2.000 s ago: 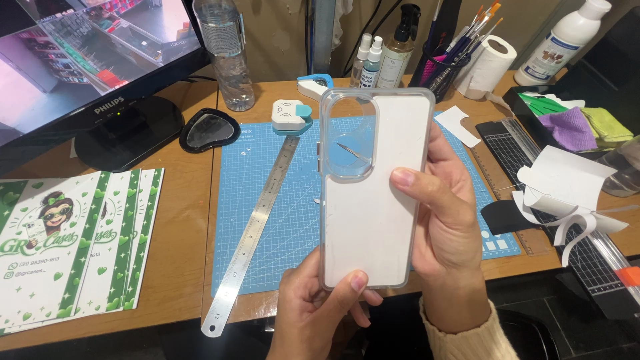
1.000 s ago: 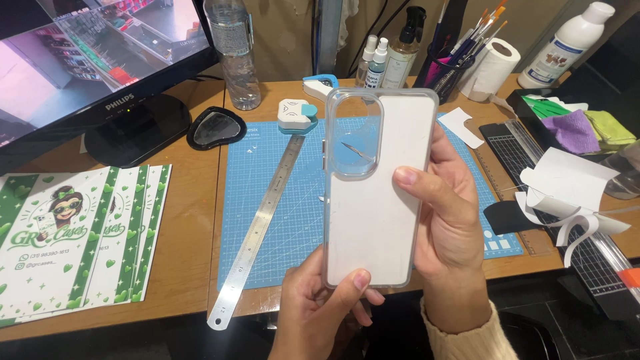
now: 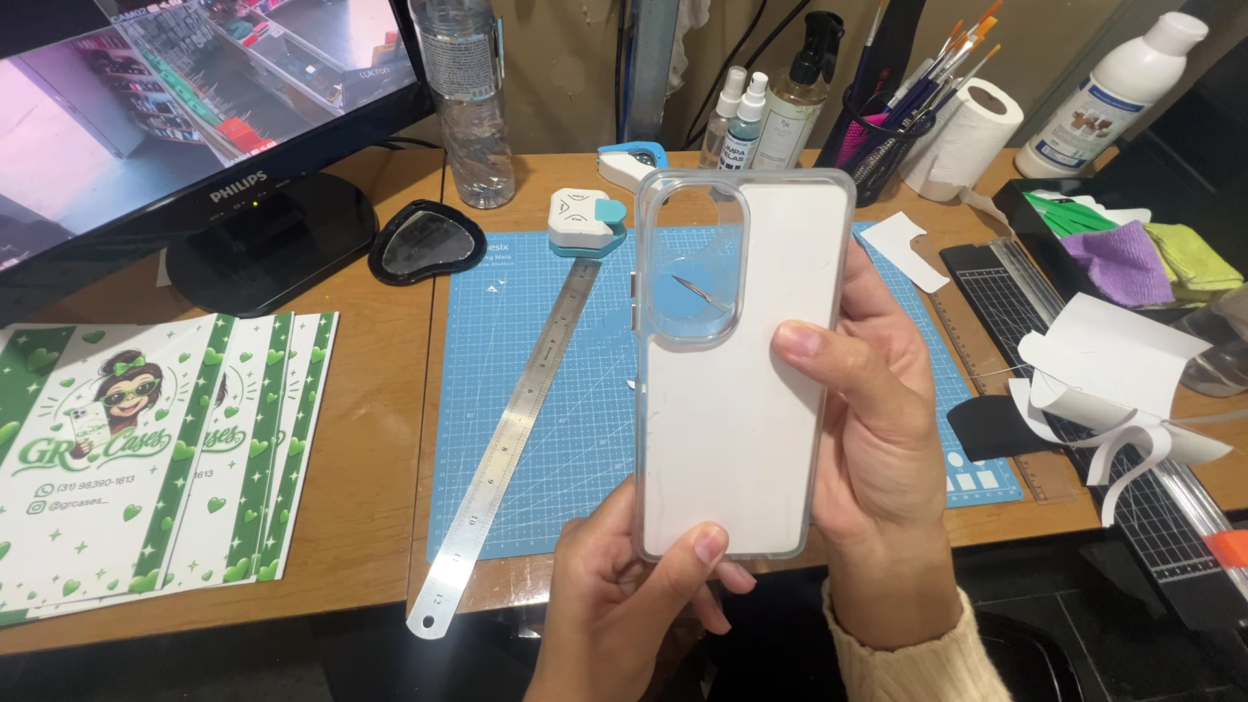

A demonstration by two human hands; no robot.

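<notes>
A clear phone case with a white sheet inside stands upright between my hands, above the blue cutting mat. My left hand grips its bottom edge, thumb on the front. Around the right side is my right hand, its thumb pressed on the white sheet. Through the large camera opening I see the mat and the pointed metal tip of a tool; the rest of that tool is hidden. A steel ruler lies slanted on the mat, left of the case, below a white and teal corner punch.
Bags with green hearts and a monitor are at left. Bottles, a brush holder and a paper roll stand behind. White paper offcuts lie over a paper trimmer at right, near cloths.
</notes>
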